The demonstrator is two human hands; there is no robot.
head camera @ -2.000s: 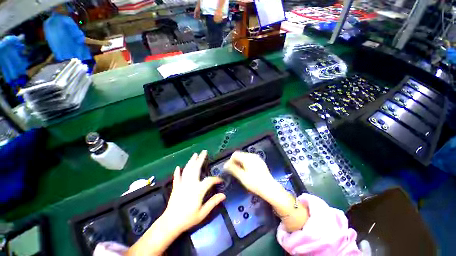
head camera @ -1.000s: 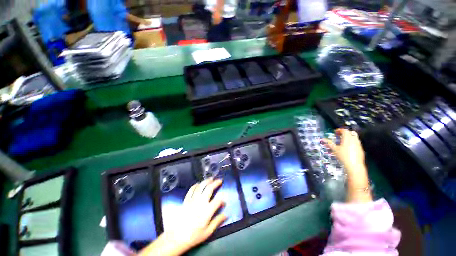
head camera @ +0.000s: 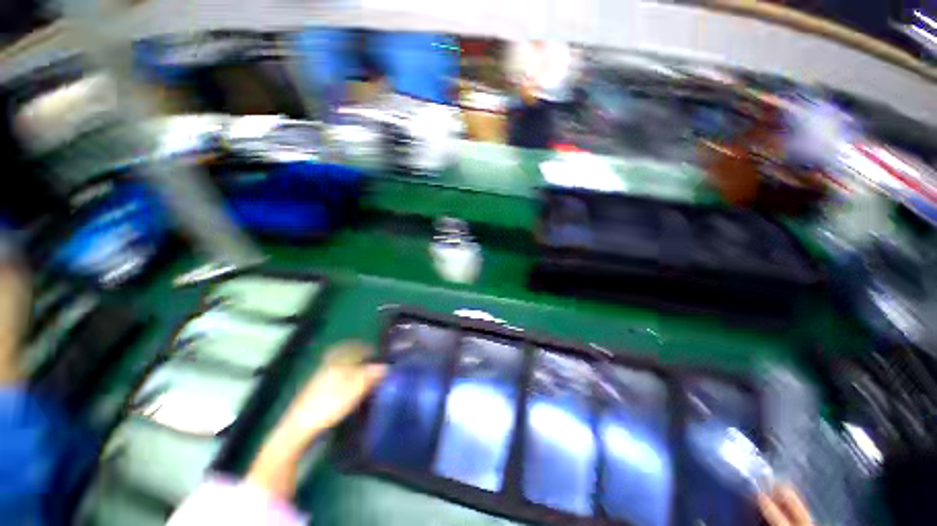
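Note:
The black foam tray [head camera: 519, 339] lies in front of me with dark, shiny phone back covers [head camera: 480, 411] in its slots. My left hand [head camera: 334, 390] is at the tray's left edge, fingertips touching or close to it; blur hides whether it grips the edge. My right hand [head camera: 786, 508] is cut off by the bottom edge of the picture near the tray's right end, only fingers showing. What it holds cannot be told.
A tray of pale green covers [head camera: 221, 360] lies left. A white bottle [head camera: 455, 257] and a small white piece [head camera: 481, 316] lie behind. Stacked black trays [head camera: 668, 272] stand back right. A blue-sleeved person [head camera: 36, 452] is at far left. Blurred lens sheets [head camera: 796, 411] lie right.
The view has swung left and blurred. My left hand has moved from over the covers to the tray's left edge. My right hand has left the lens sheets and is now low by the tray's right end.

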